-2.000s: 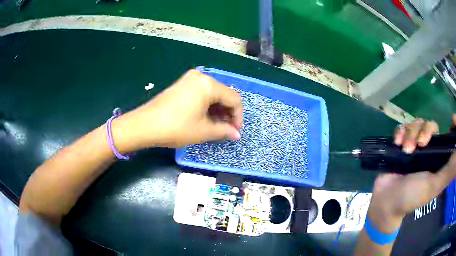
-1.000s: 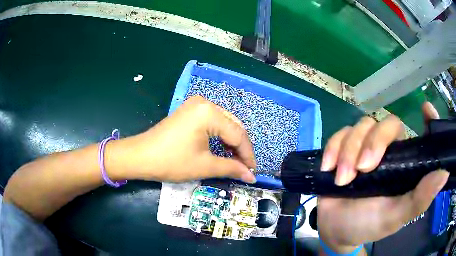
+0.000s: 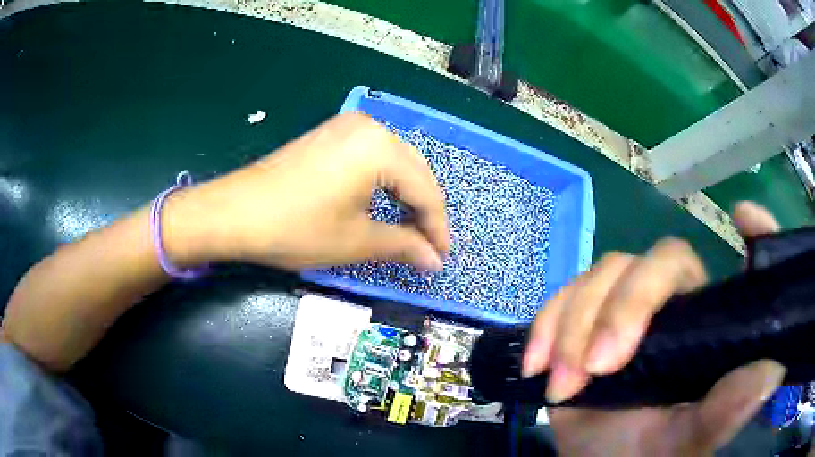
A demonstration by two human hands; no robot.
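Observation:
My left hand (image 3: 313, 201), with a thin purple bracelet, is over the blue screw bin (image 3: 572, 214) with thumb and fingertips brought together; whether a screw is between them I cannot tell. Tiny silver screws (image 3: 500, 214) fill the bin. My right hand (image 3: 634, 348) grips the black electric screwdriver (image 3: 688, 344), whose front end lies over the right part of the fixture; its bit is not clearly seen. The white fixture (image 3: 313, 344) holds a green circuit board (image 3: 371, 357) with a yellow block and gold-coloured contact strips (image 3: 445, 379) beside it.
A small white piece (image 3: 256, 117) lies on the dark green bench top (image 3: 134, 89). Beyond the pale edge rail (image 3: 393, 40) is a brighter green surface with a grey post (image 3: 489, 45). A wide pale beam (image 3: 733, 143) stands at the upper right.
My left hand went from the bin down to its lower edge by the screwdriver tip, and is now back over the screws. The screwdriver has come left and down over the fixture.

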